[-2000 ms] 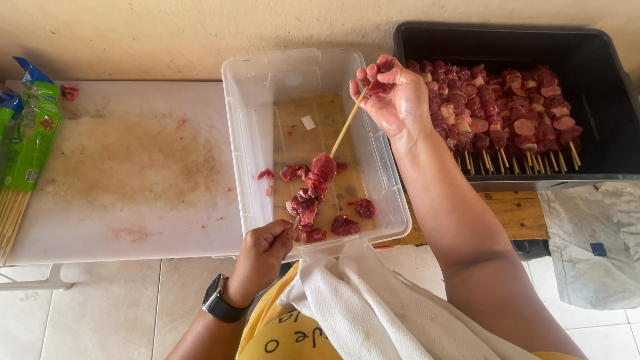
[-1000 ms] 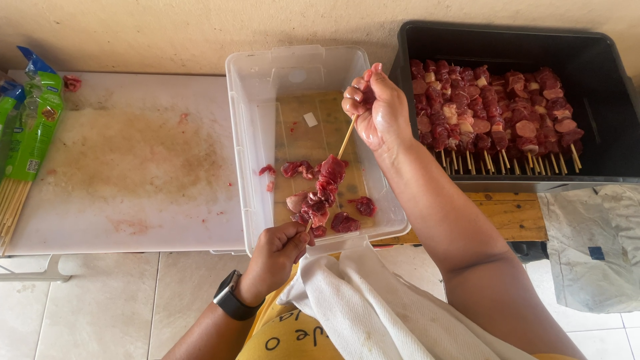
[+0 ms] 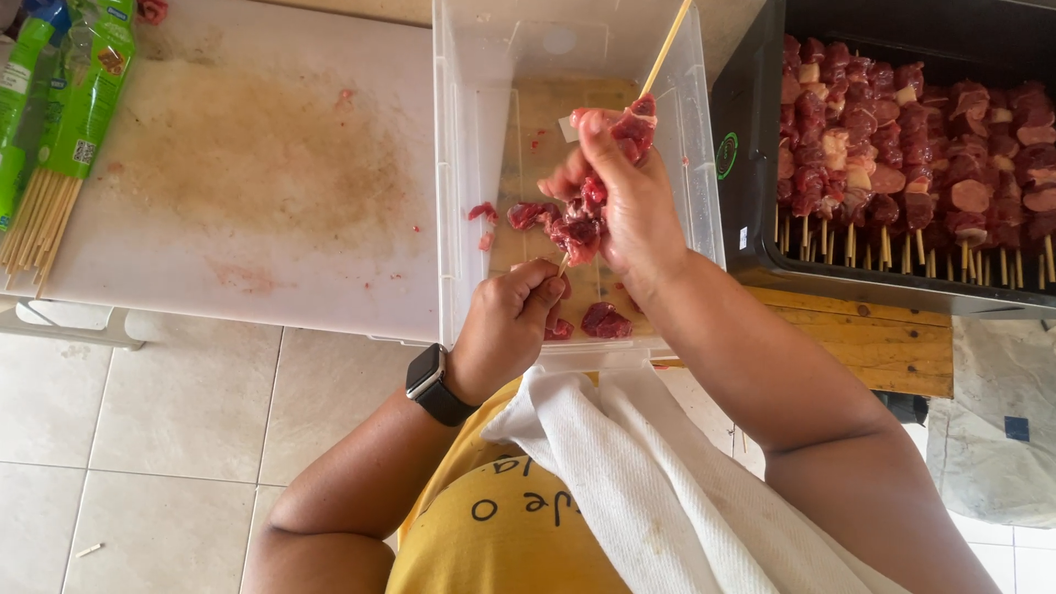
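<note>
Over a clear plastic tub (image 3: 445, 165) I hold a wooden skewer (image 3: 665, 48) threaded with raw red meat chunks (image 3: 577, 228). My left hand (image 3: 516, 309) pinches the skewer's lower end, just below the lowest chunk. My right hand (image 3: 631, 190) is wrapped around the upper chunks on the skewer, its thumb on top and fingers curled; the bare skewer end sticks out above it. Loose meat pieces (image 3: 606, 320) lie on the tub's floor near my left hand, and smaller scraps (image 3: 483, 212) are by the tub's left side.
A black plastic crate (image 3: 747, 223) with rows of threaded meat skewers (image 3: 858, 140) stands on the right, above a wooden bench (image 3: 874, 342). A stained white cutting board (image 3: 355, 280) is on the left, with green packs of skewers (image 3: 87, 91) at its far left. A white cloth (image 3: 643, 478) hangs over my front.
My right hand has moved from the bare upper part of the skewer down onto the meat chunks. My left hand still holds the lower end.
</note>
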